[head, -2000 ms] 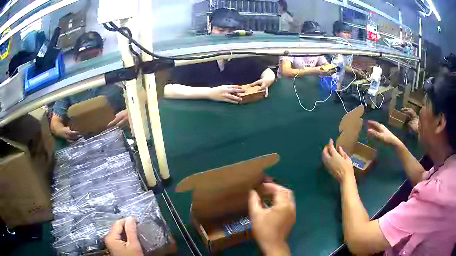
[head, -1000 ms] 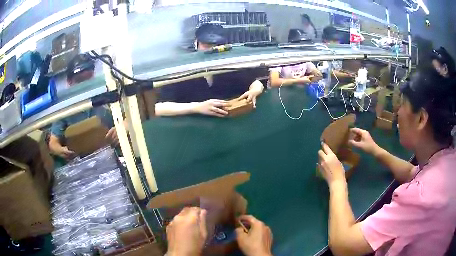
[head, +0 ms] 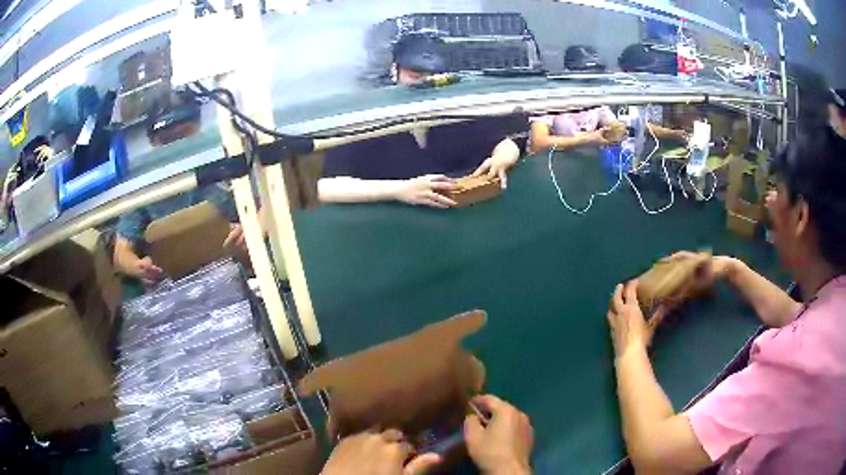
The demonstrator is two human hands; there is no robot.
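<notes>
A brown mailer box (head: 399, 385) stands in front of me at the bottom, its wide lid flap with rounded ends upright and open. My left hand (head: 376, 455) is low at the box's near left side, fingers bent over its inside; whether it holds anything is hidden. My right hand (head: 499, 436) grips the box's right side wall near the lid. The inside of the box is mostly covered by my hands. A divided carton (head: 301, 434) full of shiny clear bags (head: 190, 353) in rows stands to the left, with open cells at its near right corner.
A large master carton (head: 56, 343) stands at the far left. Cream padded uprights (head: 269, 250) rise between the divided carton and the green bench (head: 417, 260). A person in pink (head: 742, 399) handles a box at the right. Across the bench, hands (head: 431, 192) hold another box. A shelf runs overhead.
A bag has left the divided carton's near corner since the oldest frame. My left hand has moved from the carton to the box. The right neighbour's box lid has come down.
</notes>
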